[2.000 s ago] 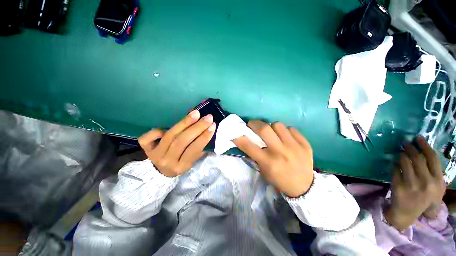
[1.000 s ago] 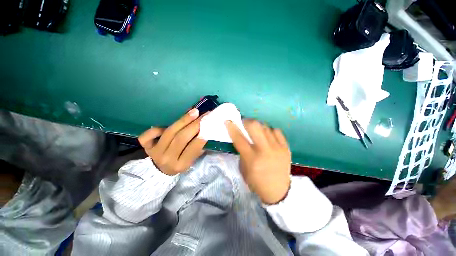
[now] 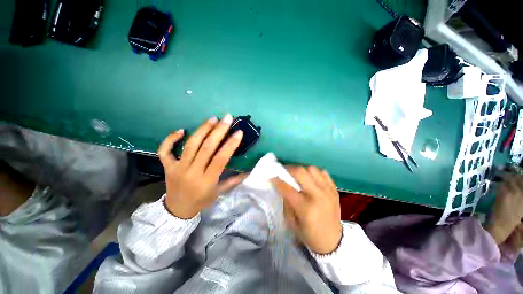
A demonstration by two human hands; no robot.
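A black smartwatch body (image 3: 248,136) lies on the green mat near its front edge, partly hidden by the fingers of my left hand (image 3: 198,163). My left fingers rest over its left side, and its right part shows. My right hand (image 3: 312,204) pinches a folded white cloth (image 3: 267,170) between thumb and fingers, below and right of the watch body, apart from it. The tip of my left thumb is blurred and comes close to the cloth; I cannot tell whether it touches.
Another watch body (image 3: 151,32) and black cases (image 3: 77,21) lie upper left. At right are black corded units (image 3: 397,41), a white cloth (image 3: 395,97), tweezers (image 3: 394,143), a clear scrap (image 3: 430,149) and a perforated white sheet (image 3: 471,155). Neighbours' sleeves (image 3: 436,244) flank me.
The white cloth in my right hand has come off the watch body and moved down toward me. My left fingers have shifted and spread, showing more of the watch body. The whole view has shifted slightly.
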